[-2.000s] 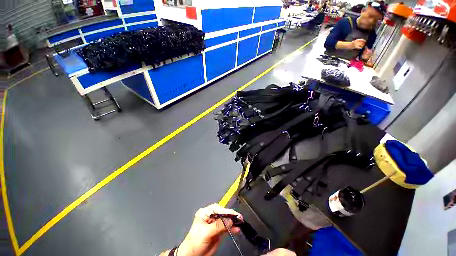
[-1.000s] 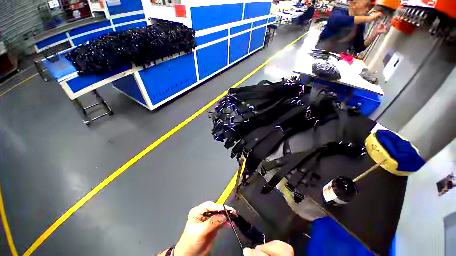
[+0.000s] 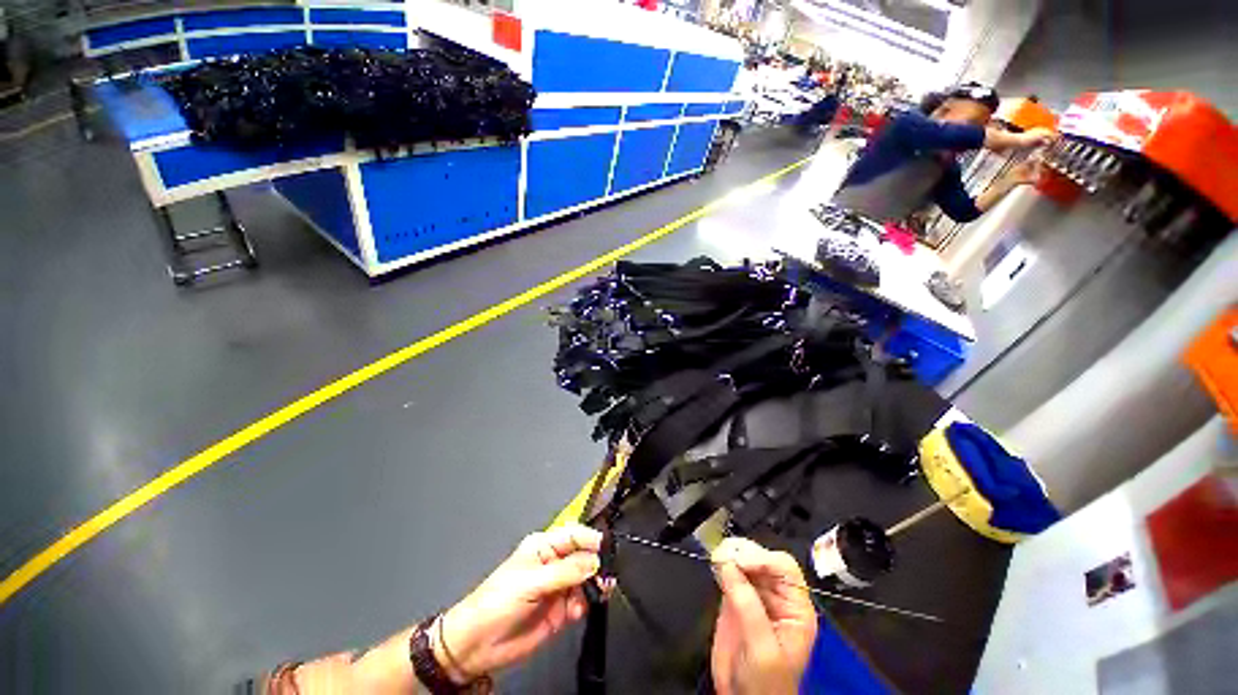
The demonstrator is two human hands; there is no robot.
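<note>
My left hand (image 3: pixel 536 597) holds a black strap (image 3: pixel 593 638) by a short part near its end; the rest hangs down. My right hand (image 3: pixel 763 611) pinches a thin silvery applicator rod (image 3: pixel 876 604) like a pen. The rod's left tip is at the strap beside my left fingers; whether it touches is too small to tell. A squat jar (image 3: pixel 853 551) with black top and whitish label stands on the dark table (image 3: pixel 937 584), right of and above my right hand. A heap of black straps (image 3: pixel 706 340) with shiny fittings lies on the table's far part.
A pale stick (image 3: pixel 915 517) leans by a yellow-rimmed holder (image 3: pixel 961 489) with blue cloth (image 3: pixel 998 475). A blue tote (image 3: pixel 842 665) is below the table. Across the aisle, a strap pile (image 3: pixel 353 95) lies on a blue-and-white machine (image 3: pixel 441 204). A person (image 3: pixel 910 163) reaches to hanging clips (image 3: pixel 1086 166).
The view has shifted. My right hand has risen into fuller view, and the rod now lies nearly level instead of steep. The person's arms are raised to the clips.
</note>
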